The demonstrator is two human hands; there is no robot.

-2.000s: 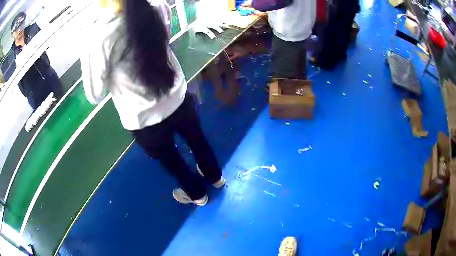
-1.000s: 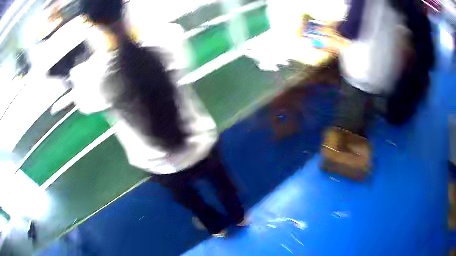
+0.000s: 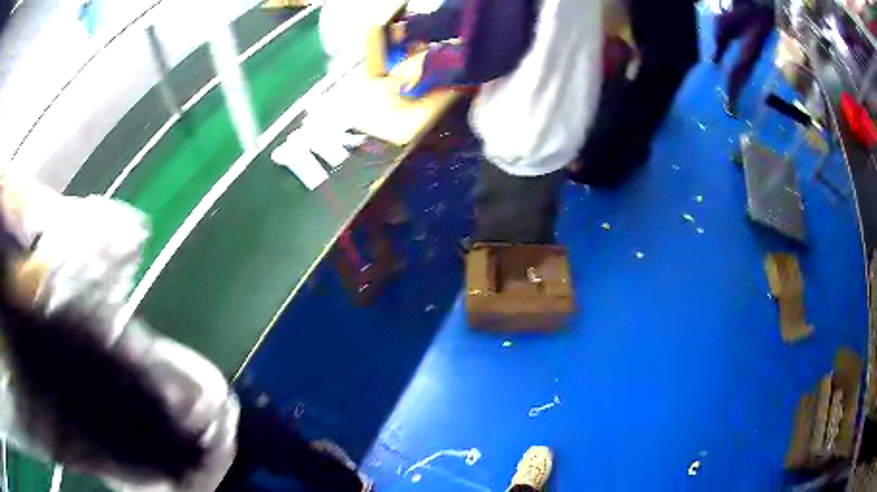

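Neither of my hands is in the picture. One light shoe (image 3: pixel 532 467) shows at the bottom edge on the blue floor (image 3: pixel 615 384). An open brown cardboard box (image 3: pixel 519 307) stands on the floor ahead, with a small pale item inside. White plastic pieces (image 3: pixel 306 161) lie on the dark bench (image 3: pixel 240 250) at the upper left, beside a brown cardboard sheet (image 3: pixel 394 115). Their exact shape is blurred.
A person in white (image 3: pixel 183 394) stands close at the lower left. Another person (image 3: pixel 538 106) is at the bench behind the box. A grey trolley (image 3: pixel 772 187) and cardboard (image 3: pixel 790 298) are at the right. White scraps (image 3: pixel 447 457) lie on the floor.
The view has moved forward along the bench. The person in white has shifted to the lower left edge, and the box and white pieces appear nearer and lower than two seconds ago.
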